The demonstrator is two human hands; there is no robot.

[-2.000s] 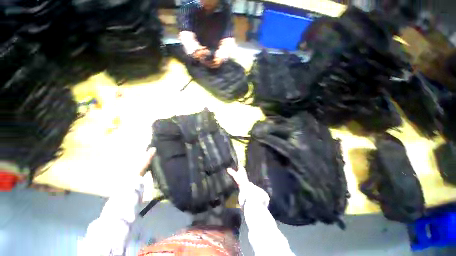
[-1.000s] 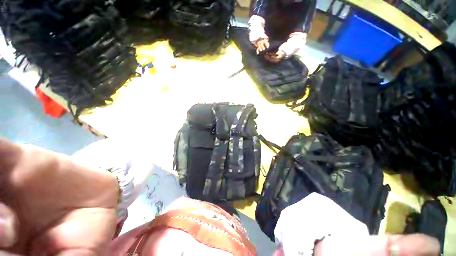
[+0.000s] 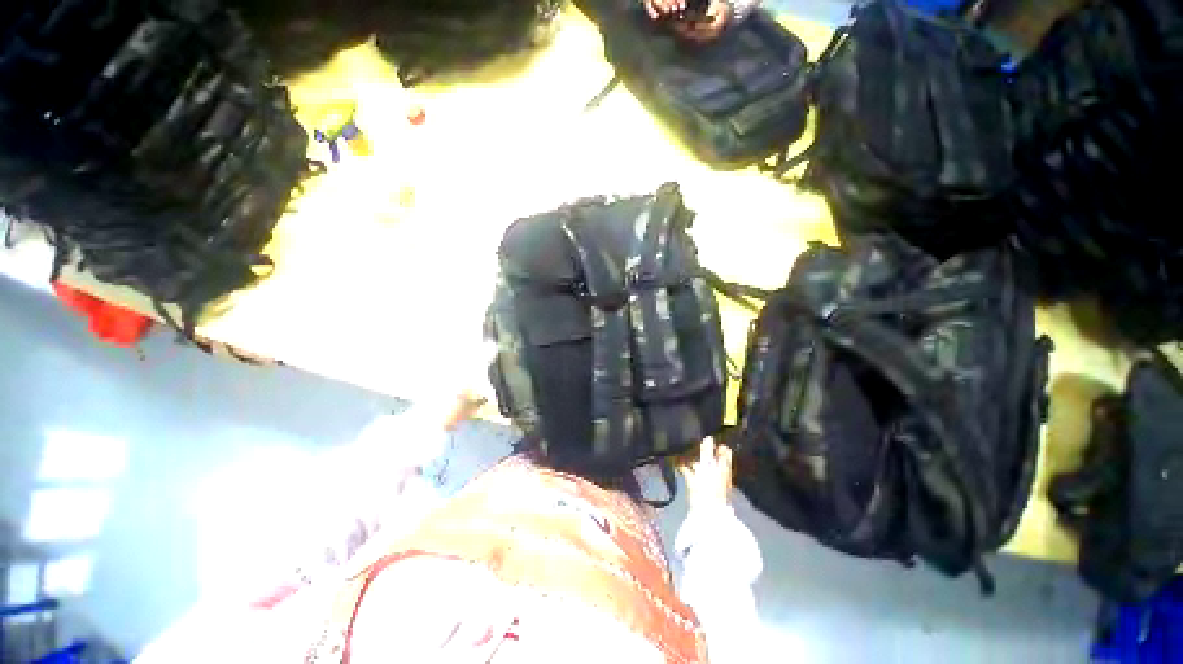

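Note:
A dark camouflage backpack [image 3: 610, 331] lies on the pale yellow table in front of me, its two shoulder straps facing up and a small loop at its near edge. My left hand [image 3: 463, 410] is small and washed out by glare at the backpack's near left side. My right hand [image 3: 708, 464] is beside its near right corner, with the fingers pointing forward. Whether either hand grips the fabric cannot be made out.
Another backpack [image 3: 895, 402] lies close on the right, with more behind it. A stack of backpacks [image 3: 143, 156] stands at left. A person's hands [image 3: 701, 16] are on a backpack [image 3: 720, 84] across the table [image 3: 441, 182]. A blue bin [image 3: 1142, 636] is at lower right.
Both my hands have gone from close to the camera down to the sides of the front backpack. The view has shifted, and the backpack now appears higher and further right.

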